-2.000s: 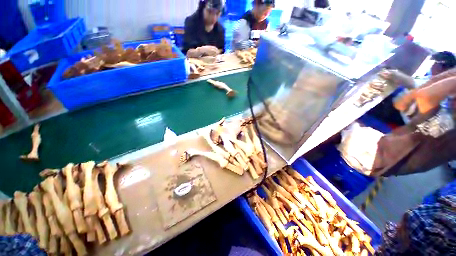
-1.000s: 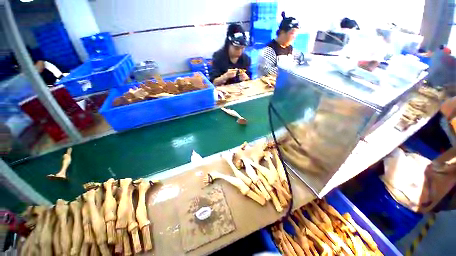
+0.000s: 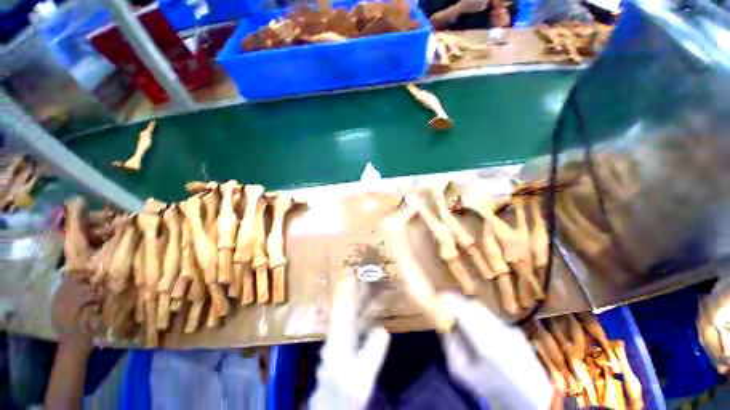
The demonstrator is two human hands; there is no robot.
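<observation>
My left hand point(image 3: 350, 344), in a white glove and blurred, is over the front edge of the bench with fingers apart and nothing seen in it. My right hand point(image 3: 488, 344), in a white glove and blurred, holds a pale wooden leg-like blank point(image 3: 415, 272) by its narrow end. The blank slants up and left over the bench. A small whitish oval piece point(image 3: 370, 273) lies on the work board, just above my left hand. A row of blanks point(image 3: 204, 232) lies left of the board. A smaller group of blanks point(image 3: 495, 236) lies to the right.
A green conveyor point(image 3: 312, 148) runs beyond the bench, with two blanks on it. A large blue crate point(image 3: 320, 68) stands behind it. A clear-sided box point(image 3: 640, 200) and black cable point(image 3: 554, 176) are at right. A blue crate of blanks point(image 3: 592, 368) is lower right. Another person's arm point(image 3: 70, 368) shows at left.
Both my hands have come into view, the right one with a blank. The view has turned down, and the bench now lies more level across it. Another person's arm has appeared at left.
</observation>
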